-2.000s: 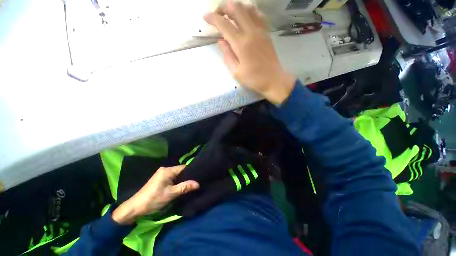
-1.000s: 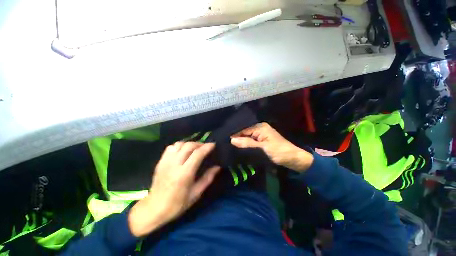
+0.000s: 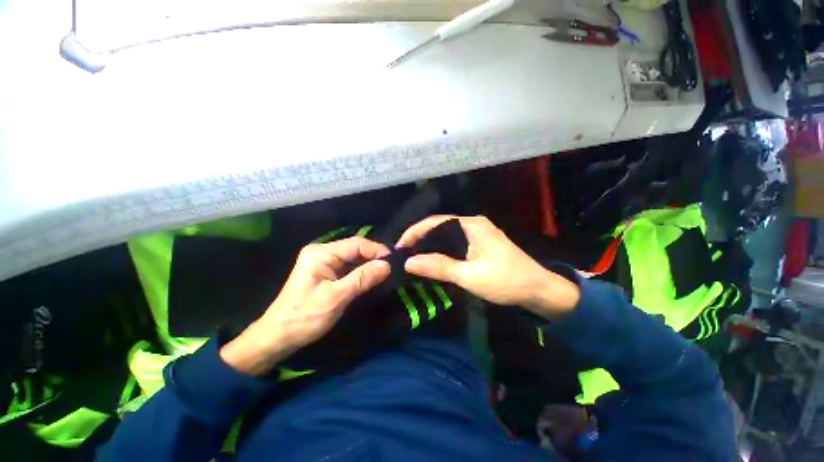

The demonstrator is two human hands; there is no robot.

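Observation:
My left hand (image 3: 316, 293) and my right hand (image 3: 483, 266) meet above my lap, thumbs and forefingers pinching a small black fabric piece (image 3: 443, 240). Its free end sticks up between the fingers of my right hand. The black garment panel (image 3: 361, 338) with three neon-green stripes (image 3: 425, 303) lies on my lap below the hands. Where the small piece ends and the garment begins is hard to tell, black on black.
The white sewing table (image 3: 298, 99) with a printed ruler edge is ahead. On it lie a white-handled awl (image 3: 470, 20), dark red snips (image 3: 587, 34) and a small tray (image 3: 649, 83). Black and neon-green garments (image 3: 664, 271) hang at right; more lie at left (image 3: 72, 426).
My right hand has come down from the table to the black fabric on my lap. Both hands now pinch it, fingertips close together. The awl lies uncovered on the table.

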